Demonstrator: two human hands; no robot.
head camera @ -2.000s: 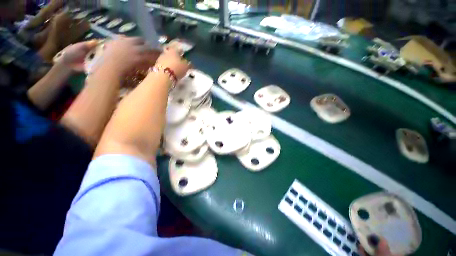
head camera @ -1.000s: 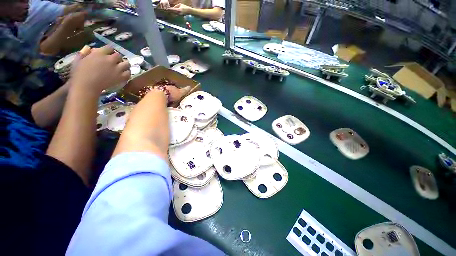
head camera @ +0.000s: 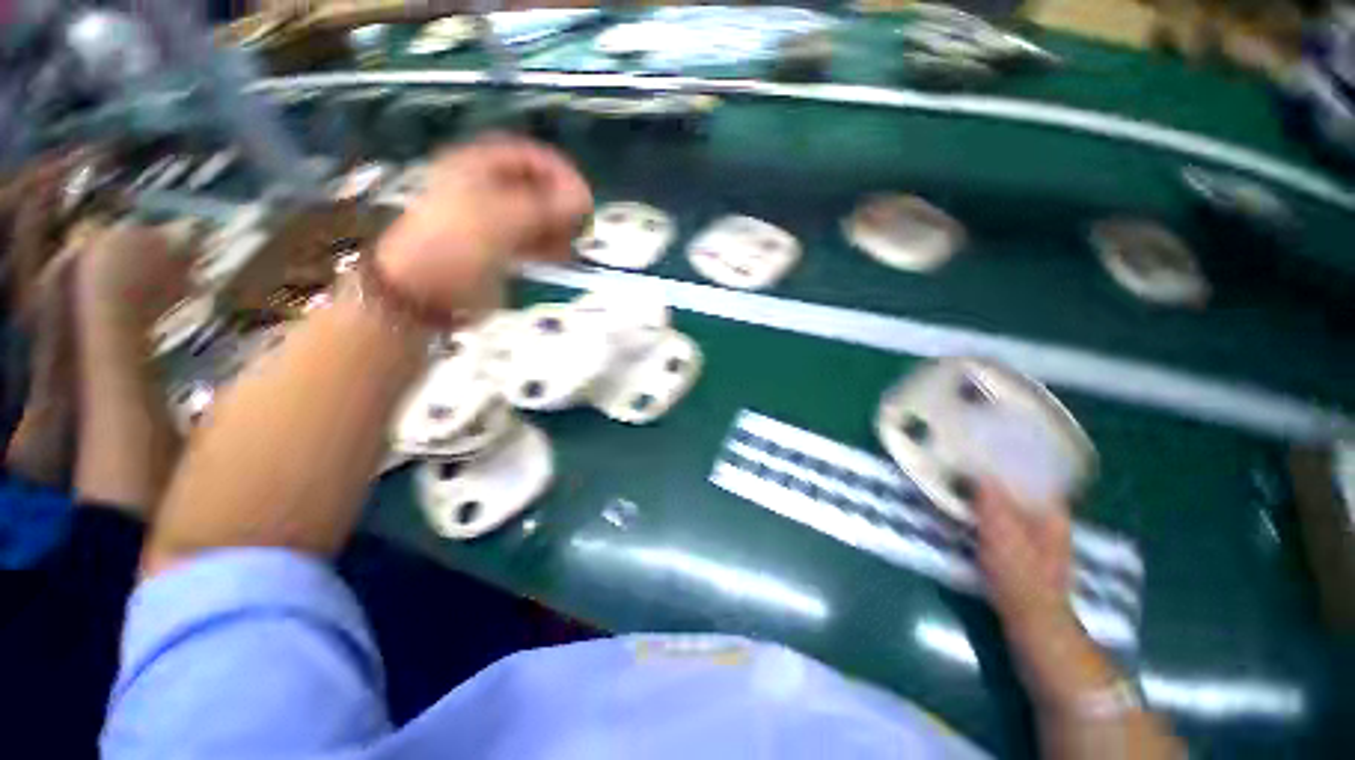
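The view is blurred. My left hand (head camera: 483,215) is raised over the far end of the housing pile, fingers curled; whether it holds anything is unclear. My right hand (head camera: 1022,557) grips the near edge of an off-white housing (head camera: 1003,431), hollow side up, partly over the white sticker strip (head camera: 810,472) with dark windows. Off-white housings (head camera: 550,356) lie in an overlapping pile between my hands. A small clear ring part (head camera: 620,512) lies on the green surface in front of the pile.
Several housings (head camera: 746,253) lie spaced apart beyond the white stripe (head camera: 832,316). A brown carton (head camera: 305,256) stands behind my left forearm. Another person's arm (head camera: 122,356) is at the left. Blurred assemblies (head camera: 973,45) lie beyond the far rail.
The view has swung right. My left hand has come out of the carton and lifted. My right hand has come into view, holding the housing above the strip.
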